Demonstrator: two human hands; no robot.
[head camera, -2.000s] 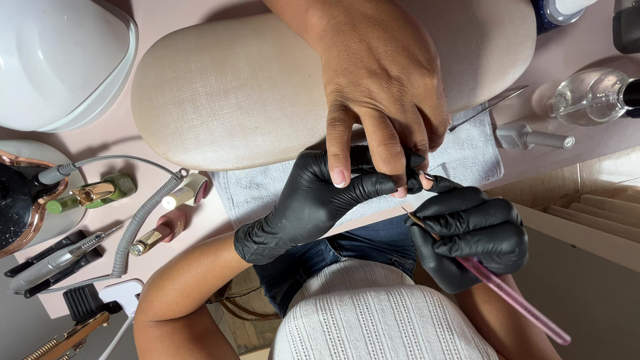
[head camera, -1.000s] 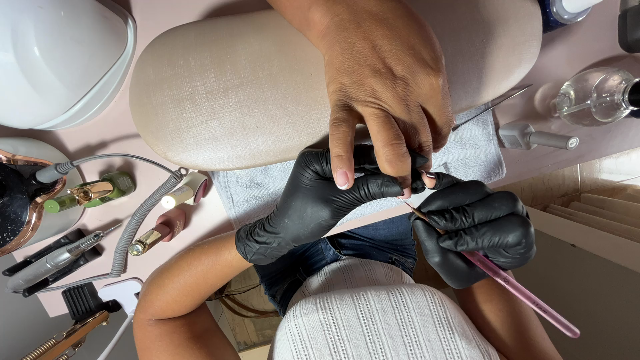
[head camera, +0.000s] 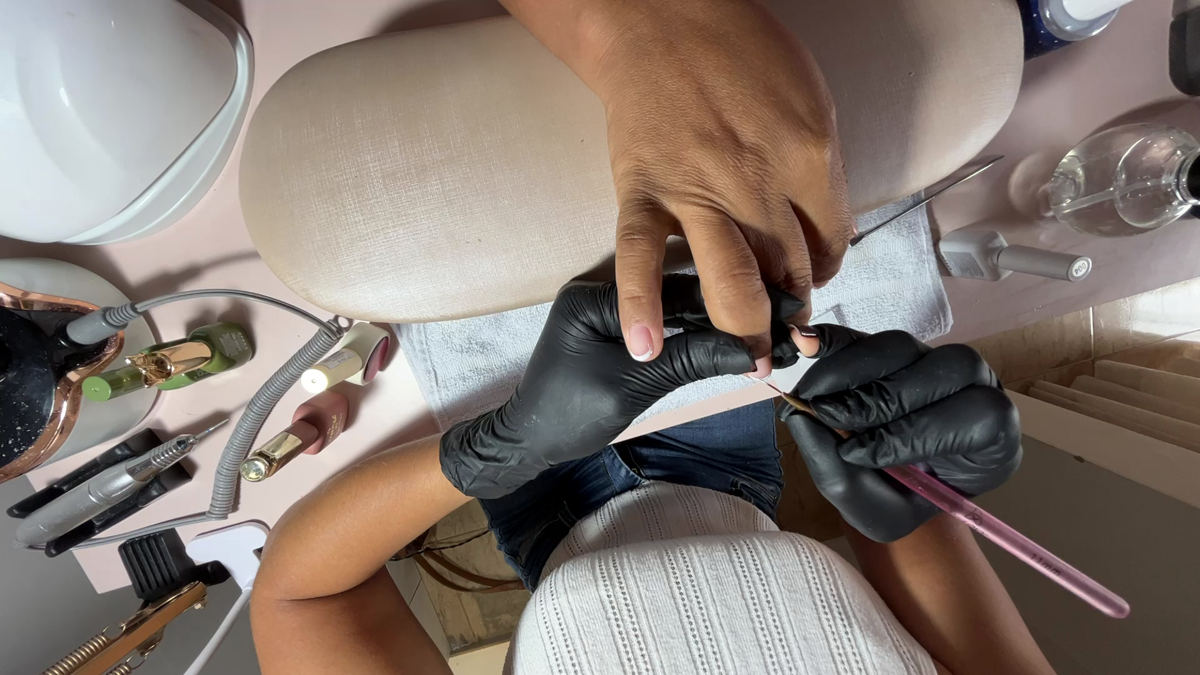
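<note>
In a black glove, my left hand (head camera: 600, 389) grips a finger of another person's hand (head camera: 722, 159), which reaches down from the top over a beige padded armrest (head camera: 422, 169). My right hand (head camera: 900, 422), also black-gloved, holds a fine nail-art brush with a pink handle (head camera: 1022, 539). The thin brush tip points left and meets or nearly meets the nail of the held finger; which of the two cannot be told. One nail of the other person, left of the held finger, shows a white tip. A pale towel (head camera: 891, 277) lies beneath the hands.
At the upper left stands a white domed device (head camera: 112, 112). Nail polish bottles (head camera: 169, 361), a coiled cord (head camera: 246, 422) and a nail drill handpiece (head camera: 108, 487) lie at left. A metal tool (head camera: 928, 200), a grey-capped bottle (head camera: 1012, 256) and a clear glass bottle (head camera: 1125, 178) are at right.
The brush and my right hand have shifted slightly between frames, with the tip staying close to the held fingertip. My left hand keeps its hold on the finger.
</note>
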